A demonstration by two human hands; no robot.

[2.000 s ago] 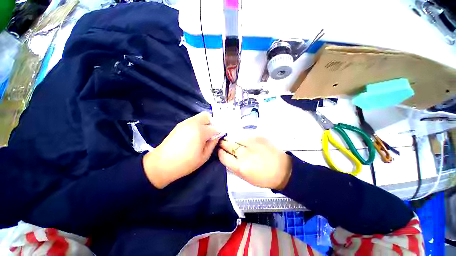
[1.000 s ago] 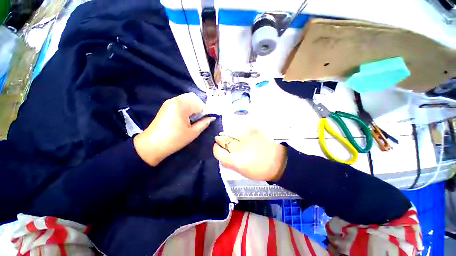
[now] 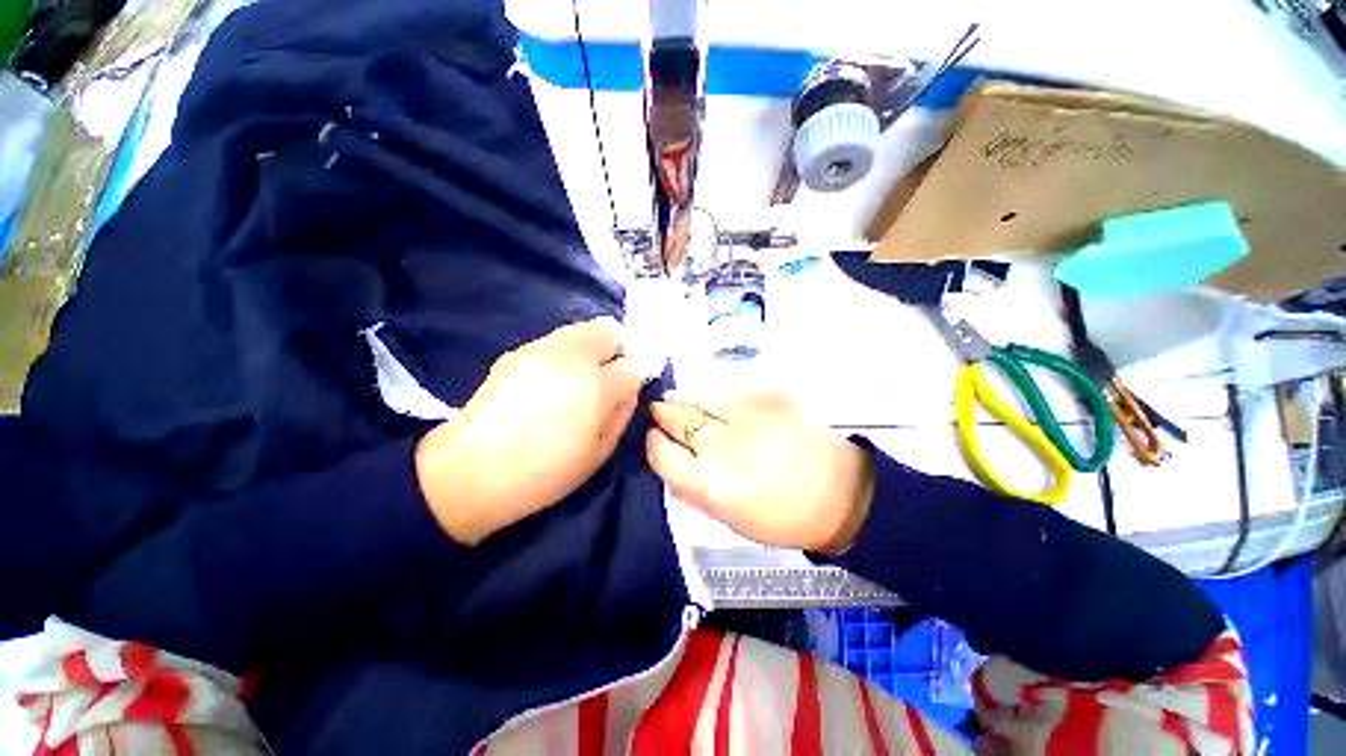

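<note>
The navy garment (image 3: 295, 340) lies heaped left of the needle and over the lap, with a thin white strip (image 3: 684, 569) along its right edge. My left hand (image 3: 539, 428) lies on the cloth and pinches the edge just in front of the presser foot (image 3: 650, 281). My right hand (image 3: 760, 465), with a ring, grips the same edge beside it. The fingertips of both hands nearly meet and partly hide the edge. The white sewing machine (image 3: 1004, 37) stands over the work.
Scissors with yellow and green loops (image 3: 1016, 421) lie right of the needle, beside orange-handled snips (image 3: 1137, 425). A mint-green block (image 3: 1159, 248) rests on brown cardboard (image 3: 1033, 170). A dark fabric piece (image 3: 893, 276) lies behind the scissors. A blue crate (image 3: 878, 650) is below the table edge.
The hands parted a little one second ago and are now close together again at the edge. My left fingers have come down onto the edge near my right fingertips. The camera view has shifted slightly.
</note>
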